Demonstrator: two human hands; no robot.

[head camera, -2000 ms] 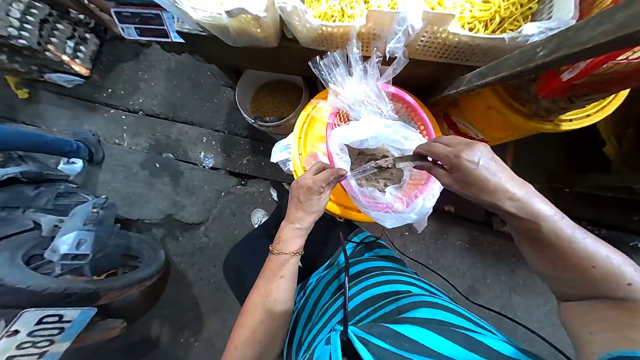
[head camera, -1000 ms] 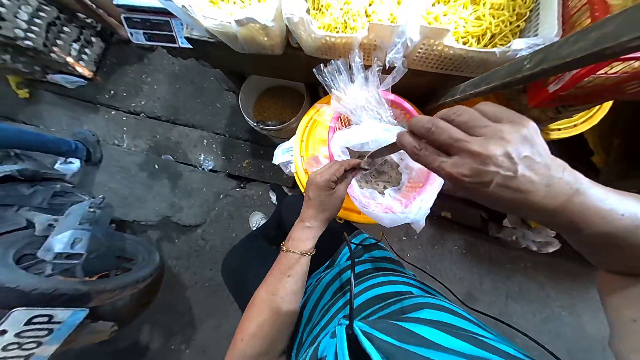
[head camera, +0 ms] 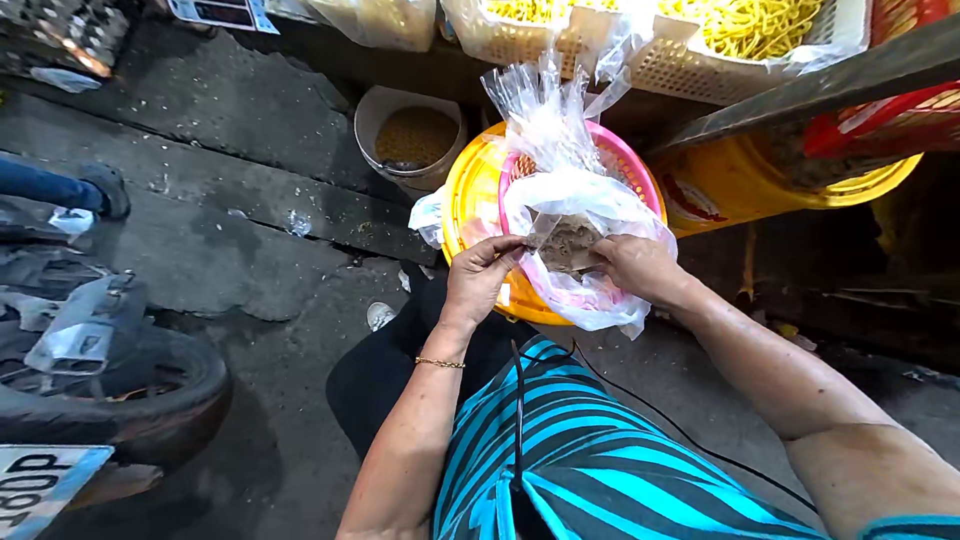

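Observation:
A pink plastic basket (head camera: 651, 176) rests on a round yellow lid or tub (head camera: 463, 176). In it lies an open white plastic bag (head camera: 577, 191) holding a grey-brown paste (head camera: 566, 244). My left hand (head camera: 484, 281) pinches the edge of a small clear plastic piece at the left of the paste. My right hand (head camera: 637, 266) reaches into the bag at the right of the paste, its fingers closed on something thin, perhaps a flat blade; its fingertips are partly hidden. A bundle of clear plastic bags (head camera: 551, 120) lies over the far side of the basket.
A white bucket (head camera: 367, 124) with brownish contents stands left of the basket. Perforated crates (head camera: 682, 71) of yellow noodles (head camera: 750, 26) line the far side. A yellow bucket (head camera: 705, 199) and a dark beam (head camera: 810, 86) are at right. A motorbike wheel (head camera: 202, 390) stands at left.
My right hand was above the bag near my left fingers a second ago; it has moved down to the paste. My left hand has shifted slightly away from it.

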